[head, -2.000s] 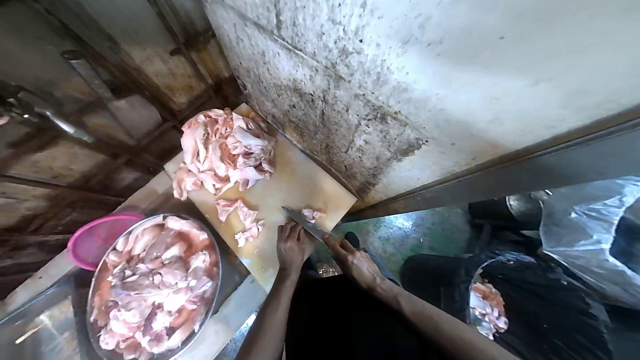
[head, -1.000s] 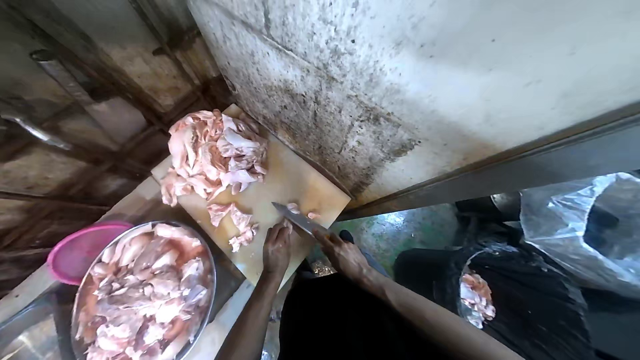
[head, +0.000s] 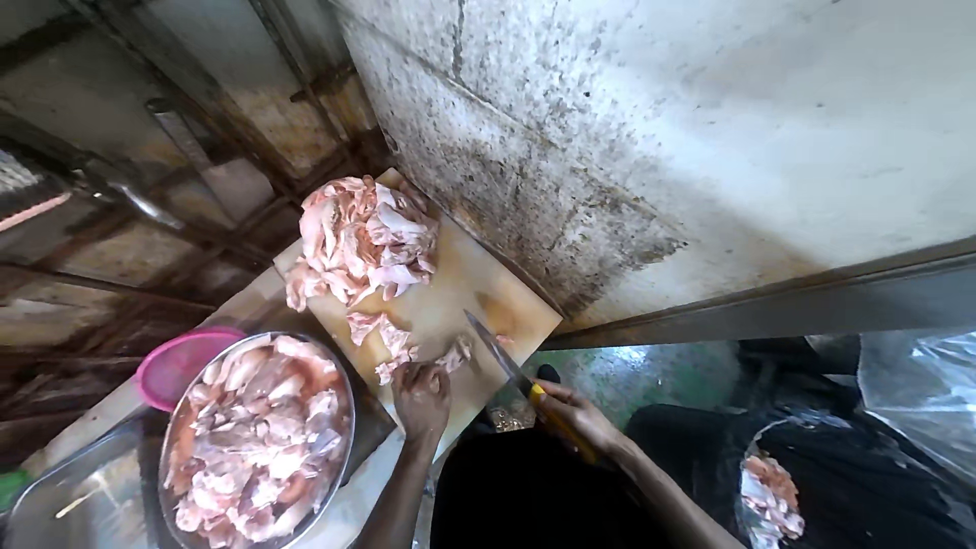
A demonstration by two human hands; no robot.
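Observation:
My right hand is closed around the yellow handle of a knife, whose blade points up and left over the cutting board. My left hand is at the board's near edge, touching the small raw meat pieces; its fingers are curled and whether they grip one is hard to tell. Another meat piece lies just right of those fingers. A large pile of raw meat covers the board's far left corner. A small scrap lies right of the blade.
An oval metal basin full of raw meat stands at lower left, beside a pink plastic bowl and a metal tray. A stained wall borders the board. Black plastic surrounds more meat pieces at lower right.
The knife and my right hand have moved away from my left hand, toward the right. My left hand has moved left to the small meat pieces.

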